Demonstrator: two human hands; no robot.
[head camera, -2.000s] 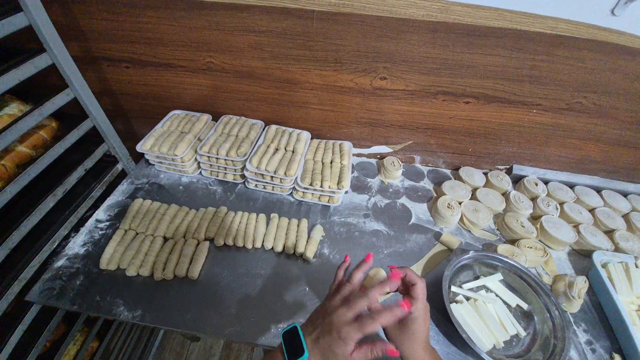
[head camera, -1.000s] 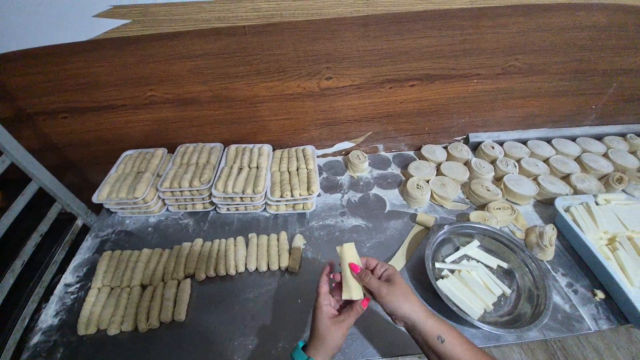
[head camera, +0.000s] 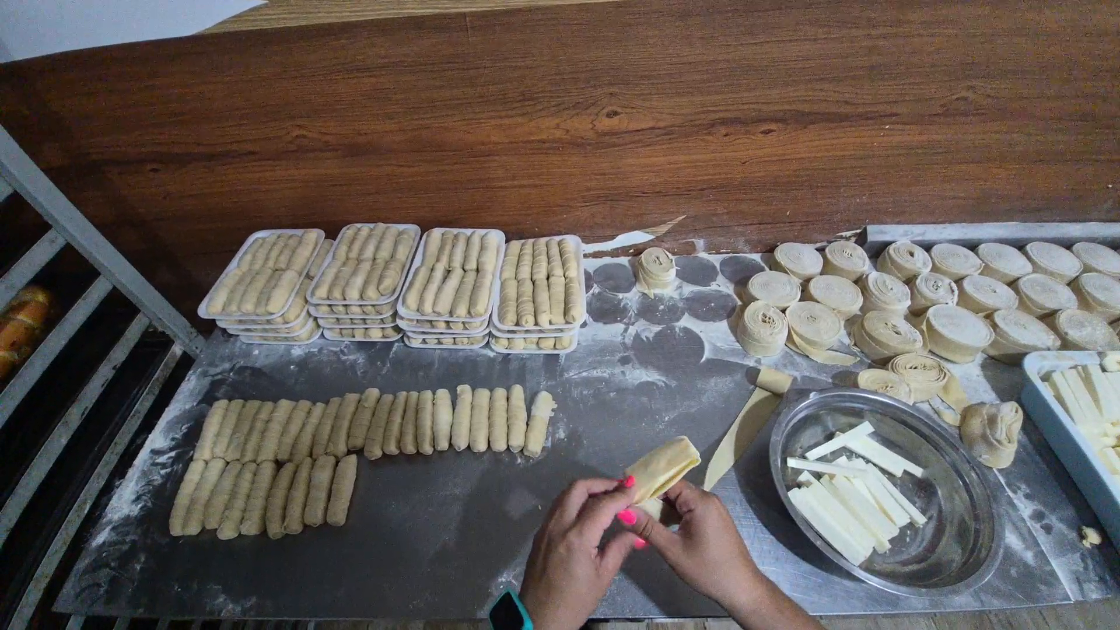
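A strip of dough, partly folded over, is held between my hands above the near edge of the metal table. My left hand pinches its left side, and my right hand grips its lower right end. Whatever lies inside the fold is hidden. Just right of my right hand stands a metal bowl with white sticks, likely cheese. A loose dough strip lies between hands and bowl. Rolled dough sticks lie in two rows to the left.
Stacked white trays of dough sticks stand at the back left. Coiled dough rolls fill the back right, beside a blue container of white sticks. A metal rack borders the left side; a wood-grain panel runs behind the floured table.
Two seconds ago my hands held a small piece with fingers spread; one second ago they held an upright dough piece. Now that dough is tilted and folded open at its upper end.
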